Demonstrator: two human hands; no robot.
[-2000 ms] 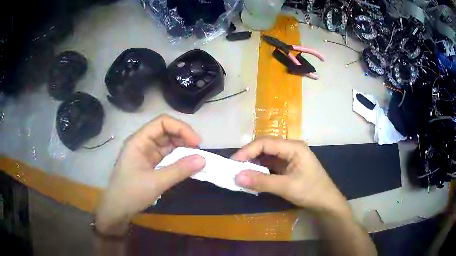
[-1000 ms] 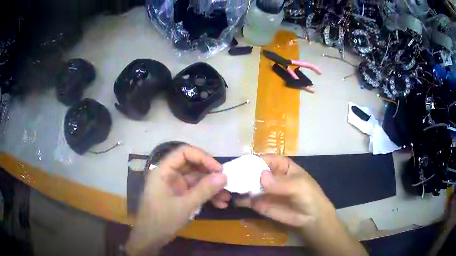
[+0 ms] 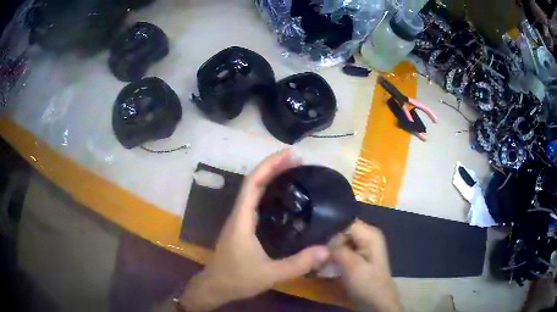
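Observation:
My left hand (image 3: 244, 244) cups a glossy black rounded housing (image 3: 333, 198) above the black work mat (image 3: 427, 241), fingers on its left side and thumb along its lower edge. My right hand (image 3: 363, 262) is at the housing's lower right, with a small crumpled white wipe (image 3: 330, 268) in its fingers, partly hidden. The housing's face with round openings is turned to the left. Whether the wipe touches the housing cannot be told clearly.
More black housings stand behind the mat, one (image 3: 146, 113) at left and one (image 3: 302, 106) near the middle. Nippers (image 3: 406, 100) lie on orange tape (image 3: 382, 158). A pale bottle (image 3: 388, 42), a clear bag (image 3: 330, 52) and tangled ring modules (image 3: 482, 94) are at the back and right.
My left hand now holds up the housing that showed behind it on the mat. The wipe, earlier spread between both hands, is crumpled in my right fingers. The view has shifted.

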